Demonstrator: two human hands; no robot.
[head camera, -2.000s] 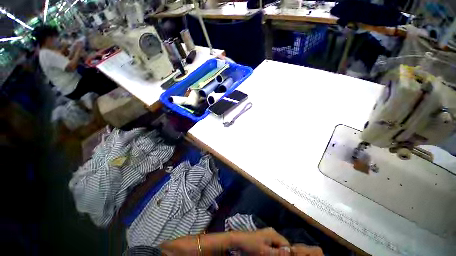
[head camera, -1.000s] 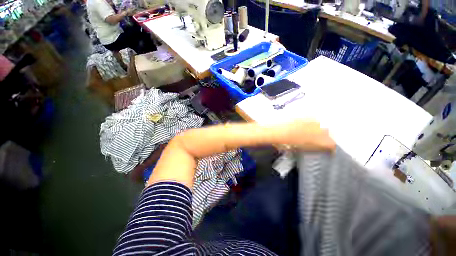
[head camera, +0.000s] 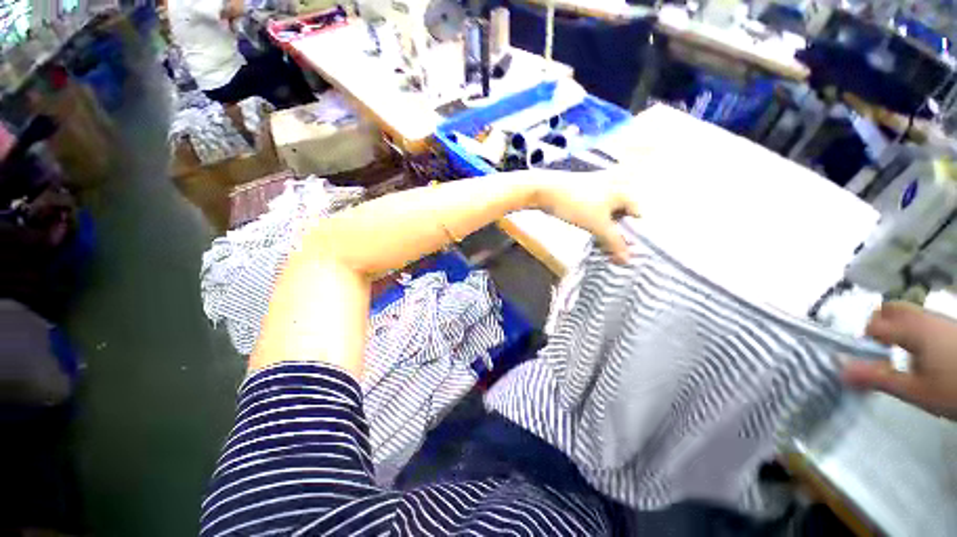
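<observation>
A grey-and-white striped garment is stretched between my two hands over the front edge of the white table and my lap. My left hand grips its upper left edge above the table. My right hand grips its right end at the right side of the picture, partly cut off by the frame edge. The sewing machine head stands behind the garment at the right, partly cut off. The needle area is hidden.
A blue basket with thread tubes is at the white table's left end. Striped garment heaps lie low at the left. Another machine table and a seated person are beyond.
The garment has come up and is now spread between both hands. My left hand has moved up and left over the table. My right hand now shows more fully at the right.
</observation>
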